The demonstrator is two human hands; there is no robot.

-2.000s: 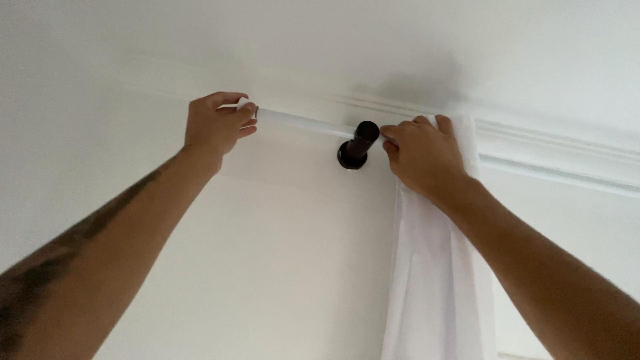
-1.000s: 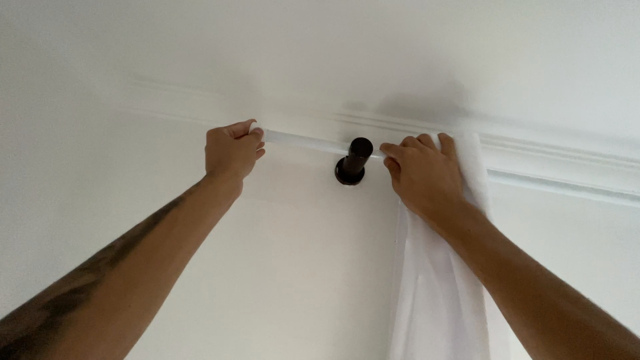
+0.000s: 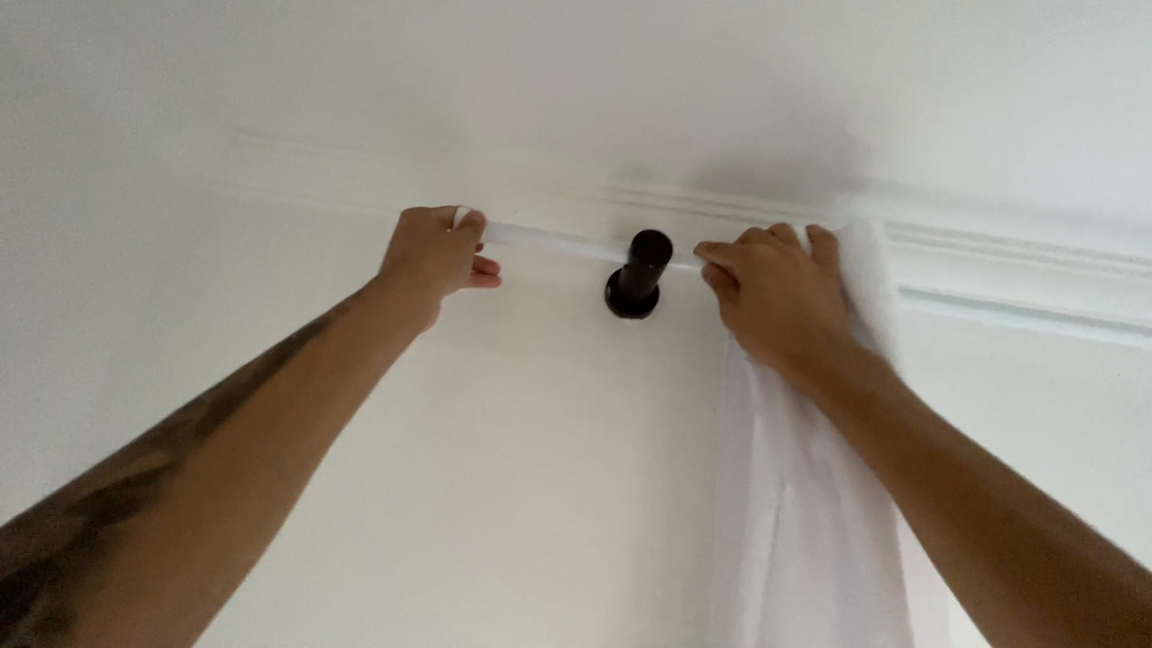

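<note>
A thin white curtain rod (image 3: 549, 241) runs across behind or at a black wall bracket (image 3: 639, 274). My left hand (image 3: 436, 256) pinches the rod's left end, where a small white piece shows between thumb and fingers. Just right of the bracket, my right hand (image 3: 778, 292) grips the rod together with the gathered top of a sheer white curtain (image 3: 792, 504). The curtain hangs down below my right hand. How the rod meets the bracket cannot be told, and the part of the rod under my right fingers is hidden.
Behind stands a white wall (image 3: 540, 468) that meets a white ceiling (image 3: 540, 81). Grooved white molding (image 3: 1017, 261) runs along the top of the wall and on past the curtain to the right.
The view has shifted, with hands, rod and bracket lying lower in the picture. Both hands keep their hold, and no move of the rod against the bracket is plain.
</note>
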